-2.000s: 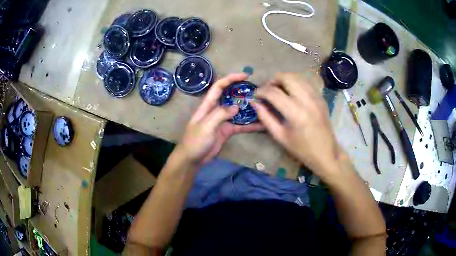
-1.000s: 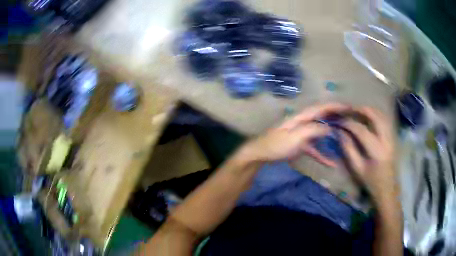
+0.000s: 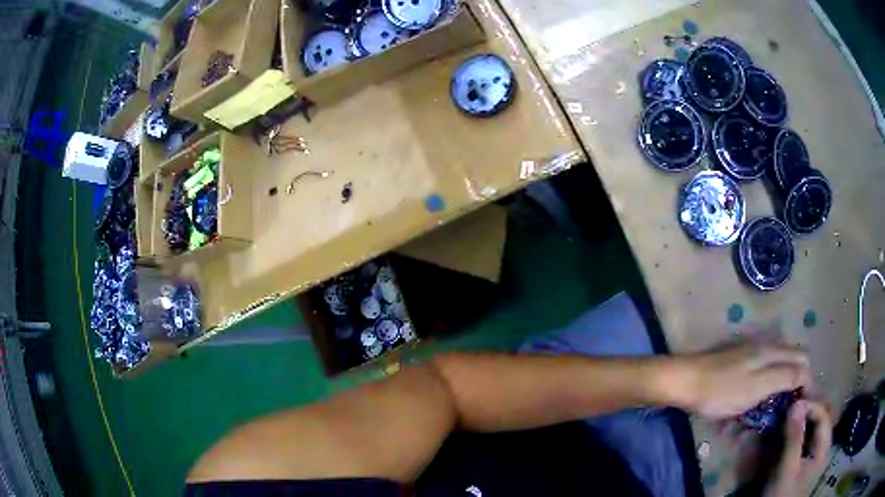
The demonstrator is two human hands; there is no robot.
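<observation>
My left hand (image 3: 733,381) is at the lower right, its fingers curled over a small round dark device (image 3: 769,412) with a blue and red speckled face. The hand covers much of the device. My right hand (image 3: 805,448) is cut off by the bottom edge. Its bent fingers are at the device's right side; whether they grip it is hidden. The device is above the brown board near the bench edge.
Several round black discs with shiny rims (image 3: 671,135) lie at upper right, one pale-faced (image 3: 711,208). A white cable (image 3: 862,320) lies at right. The cardboard-covered side table (image 3: 388,146) holds parts boxes, wires and a white-faced disc (image 3: 482,84). An open box (image 3: 335,340) stands below.
The view has swung left, so my hands and the device now sit at lower right and the side table fills the left. My left hand stays on the device. The tools have left the view.
</observation>
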